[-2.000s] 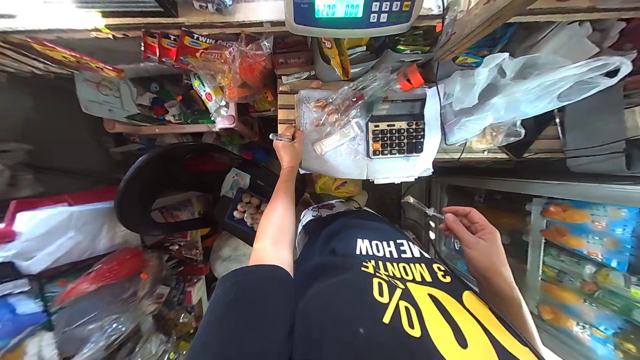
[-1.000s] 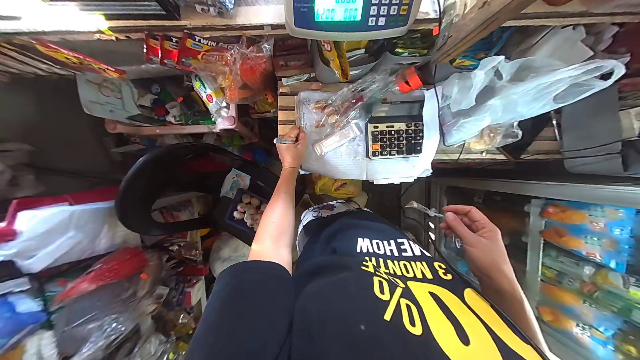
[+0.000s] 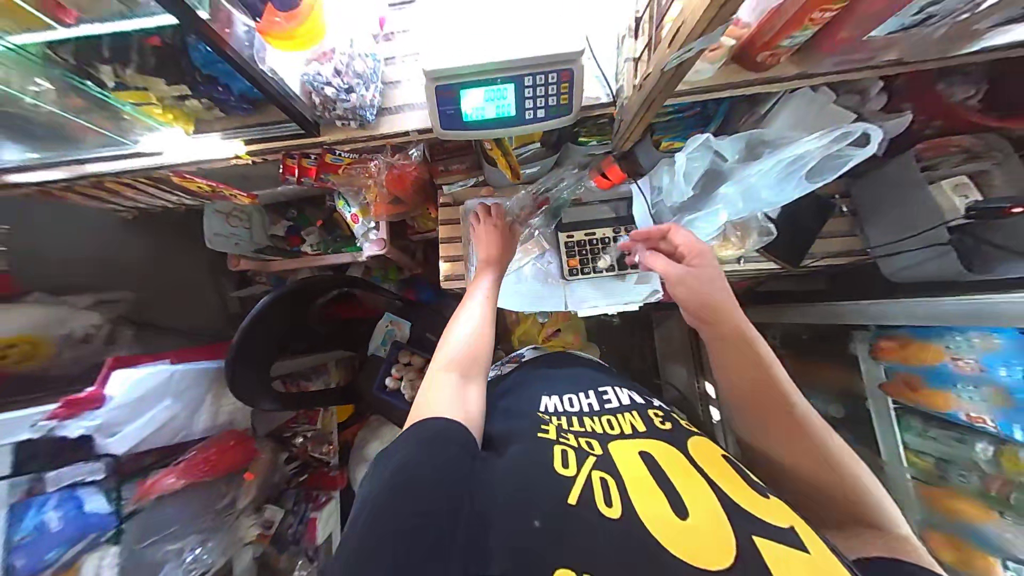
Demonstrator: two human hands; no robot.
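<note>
My left hand (image 3: 493, 238) lies with its fingers spread on the left part of the papers (image 3: 532, 286), beside a clear plastic bag (image 3: 552, 192) on the wooden slatted shelf. My right hand (image 3: 676, 260) is over the right edge of a desk calculator (image 3: 588, 248), pinching a small clear plastic piece (image 3: 620, 254) between thumb and fingers. An orange-red cap or ring (image 3: 610, 172) sits at the end of the clear bag. No pen shows at my left hand now; whether one lies under it is hidden.
A digital scale (image 3: 504, 96) stands above the shelf. White plastic bags (image 3: 760, 176) lie to the right. A black chair (image 3: 240, 360) and a blue tray of round, pale items (image 3: 406, 372) are at lower left. A glass-front cooler (image 3: 872, 384) stands at lower right.
My right hand has moved up from beside my body to the calculator with the clear piece. My left hand has shifted up the papers; the pen-like item seen in it earlier no longer shows.
</note>
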